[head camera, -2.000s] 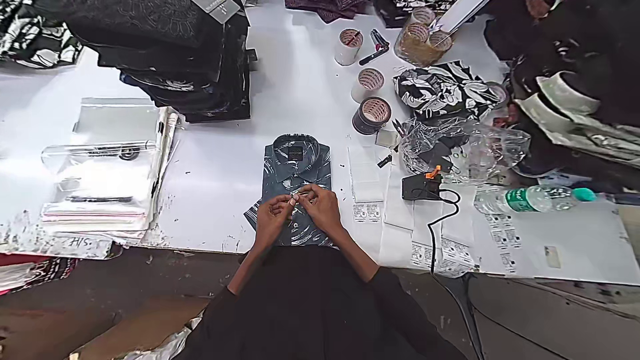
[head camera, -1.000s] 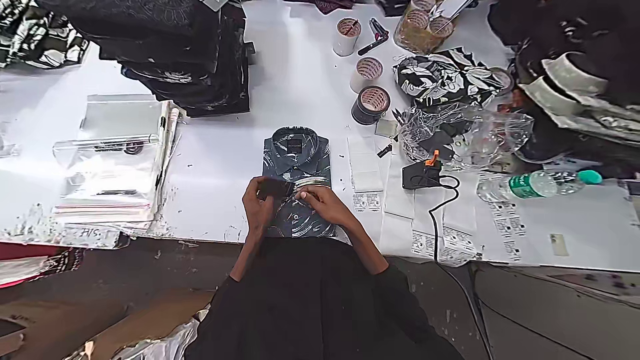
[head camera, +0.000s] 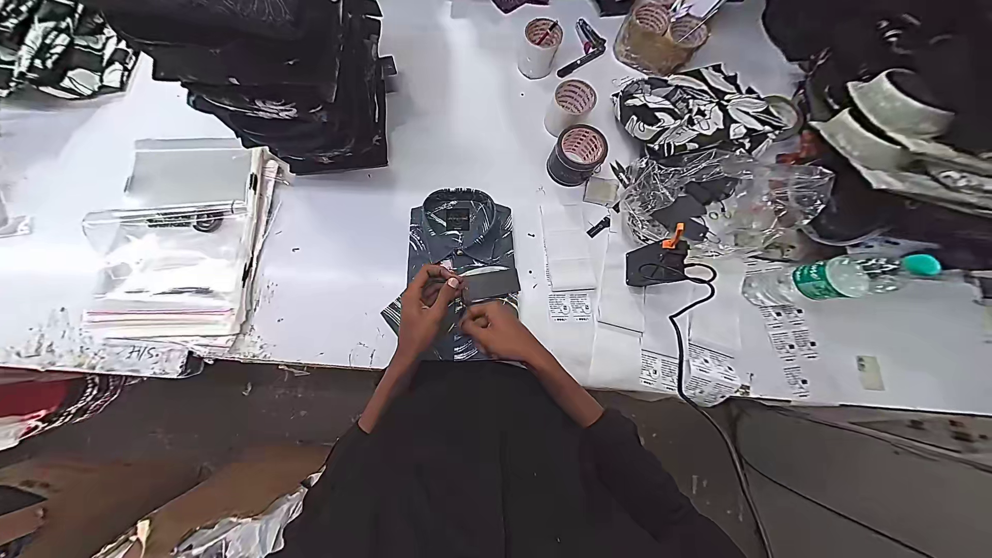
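A folded dark blue patterned shirt (head camera: 426, 232) lies on the white table, its collar away from me. Across its front rests a dark grey hang tag (head camera: 493, 285). My left hand (head camera: 428, 304) is over the left of the shirt front, thumb and fingertips pinched together beside the tag's left end, apparently on a thin string. Just below the tag, my right hand (head camera: 493, 329) has its fingertips pinched close to the shirt's middle. Whatever lies between those fingertips is too small to tell.
Clear plastic bags (head camera: 170, 271) are stacked at left, dark folded garments (head camera: 310, 93) behind them. Tape rolls (head camera: 577, 155), crumpled clear plastic (head camera: 783, 194), a black device (head camera: 655, 263) with a cable, label strips (head camera: 570, 256) and a plastic bottle (head camera: 845, 277) lie at right.
One second ago my left hand held the dark tag at the shirt's left; now the tag lies to the right, across the shirt front. My hands have come closer together.
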